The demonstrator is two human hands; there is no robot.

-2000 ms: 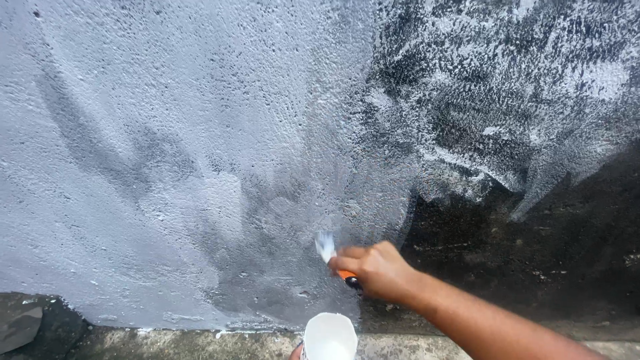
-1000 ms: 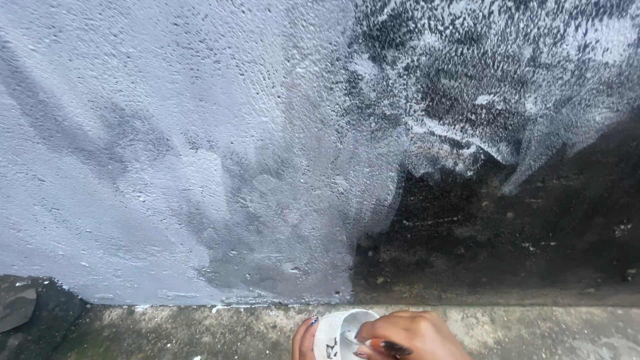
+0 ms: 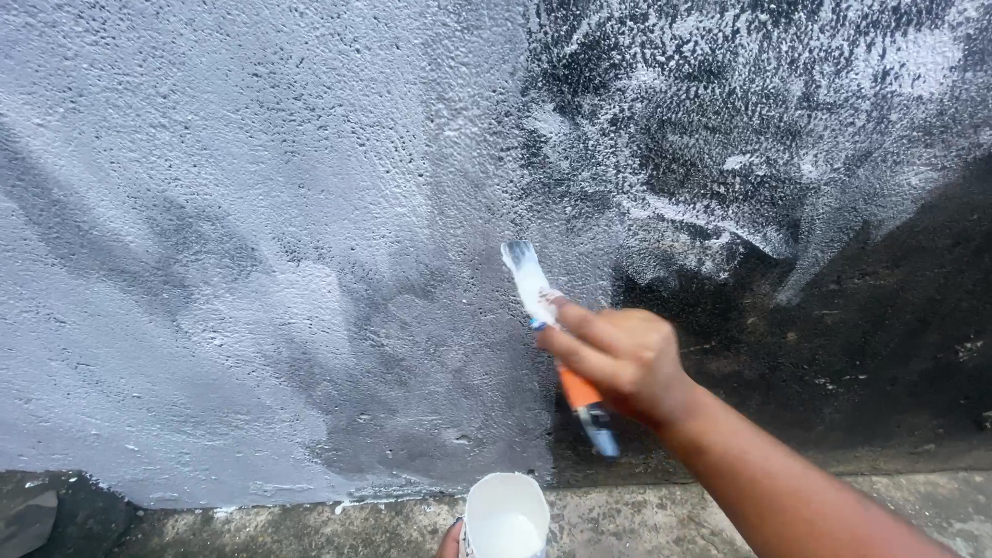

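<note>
My right hand [image 3: 620,356] grips a paintbrush [image 3: 580,387] with an orange handle, its white-coated bristles pointing up and left against or just off the wall. Painted pale grey-white on the left, the rough wall [image 3: 232,232] has patchy white strokes over black at upper right and a dark, bare-looking area at lower right. At the bottom edge, my left hand [image 3: 451,540] holds a white cup [image 3: 508,511] with white paint inside; only part of that hand shows, at the cup's left side.
A rough concrete ledge [image 3: 263,531] runs along the wall's foot, with white drips near the joint. At the lower left corner lies a dark grey stone or slab [image 3: 27,523].
My right hand has risen from the cup to the wall with the brush. Two seconds ago it was also at the wall, lower and to the left.
</note>
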